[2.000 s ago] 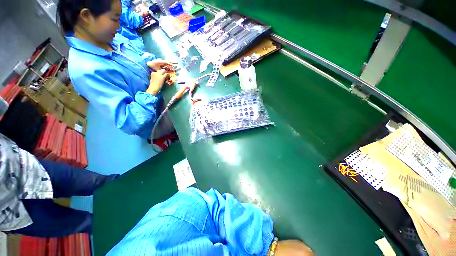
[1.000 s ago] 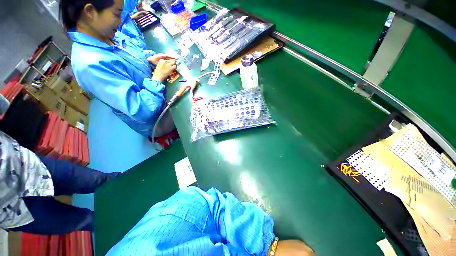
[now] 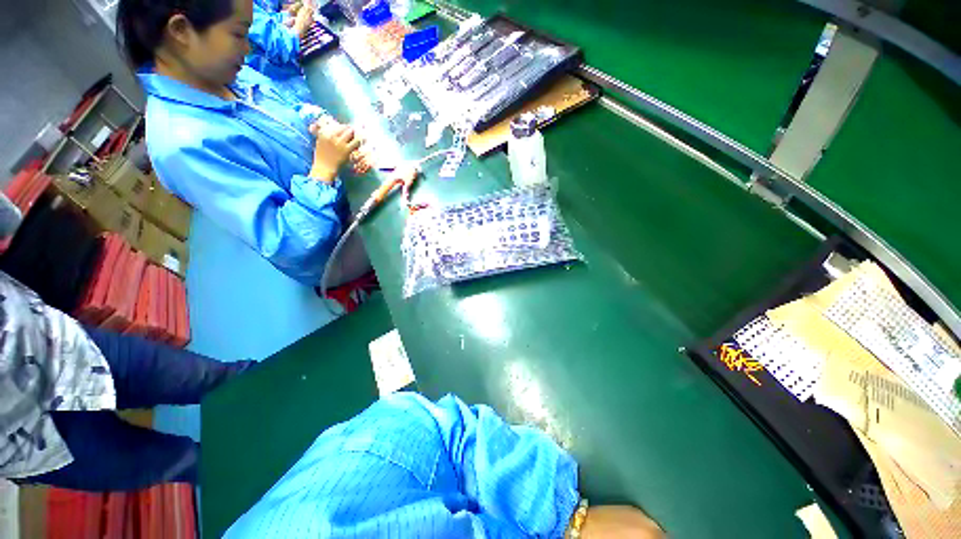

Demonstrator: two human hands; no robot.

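Observation:
My left sleeve [image 3: 422, 474] lies along the bottom. Past a yellow band at the wrist, only a strip of my left hand [image 3: 622, 522] shows; its fingers are cut off by the lower edge. My right hand is out of the picture. Nearest on the green bench [image 3: 601, 347] is a clear parts bag [image 3: 490, 237] with rows of small dark pieces, lying flat. To the right, a black tray [image 3: 780, 416] holds tan papers [image 3: 843, 379], dotted label sheets [image 3: 896, 321] and small orange-yellow bits [image 3: 740, 361].
A whitish bottle [image 3: 526, 153] stands behind the bag. An orange-handled tool [image 3: 388, 190] with a cable lies by a neighbour [image 3: 227, 158] in blue. Device units lie in another black tray [image 3: 537, 84]. A side stand [image 3: 285, 421] has a white label. Another person's legs [image 3: 148, 421] show left.
The neighbour's hands have shifted and risen a little, and the orange piece seen near them earlier is no longer clearly visible. My sleeve and hand have barely moved.

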